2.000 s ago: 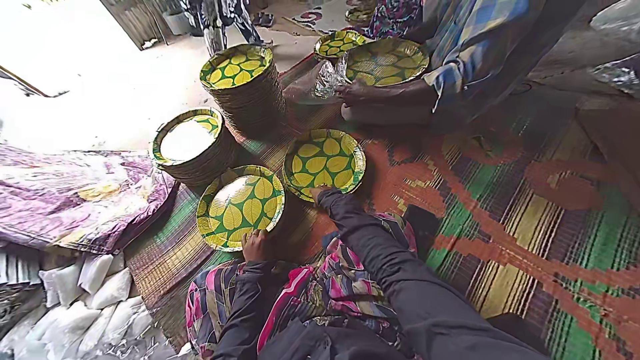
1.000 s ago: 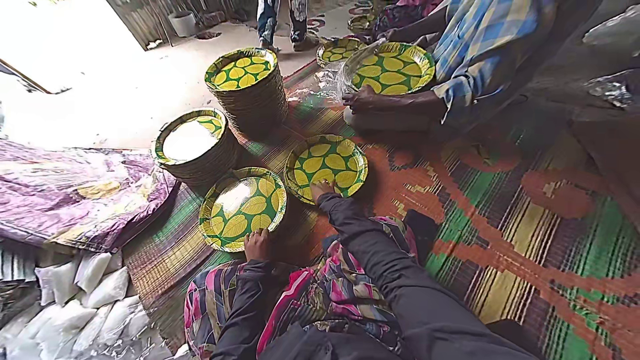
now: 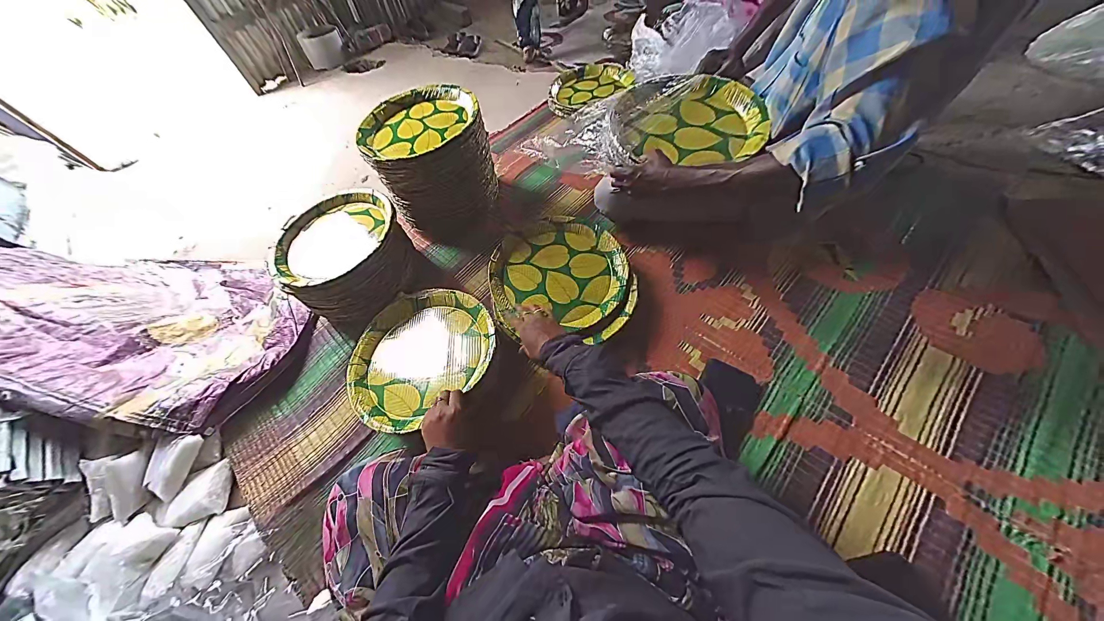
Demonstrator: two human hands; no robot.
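My left hand (image 3: 442, 420) holds the near rim of a round green plate with yellow leaf prints (image 3: 401, 401), which catches bright glare. My right hand (image 3: 536, 330) grips the near left edge of a like plate (image 3: 561, 274); it lies shifted to the left over another plate (image 3: 623, 323), whose right edge shows. Fingers under the rims are hidden. Two tall stacks of the same plates stand beyond: one at the left (image 3: 345, 280), the other farther back (image 3: 444, 177).
At the upper right, a person in a checked shirt (image 3: 849, 78) handles plates (image 3: 699, 121) in clear plastic. Another plate stack (image 3: 591, 86) stands behind. A purple cloth (image 3: 129, 336) and white packets (image 3: 194, 496) lie left of the woven mat (image 3: 871, 414).
The plate at my right hand has shifted left and now shows another plate's edge under its right side. My left hand stays at its plate's rim.
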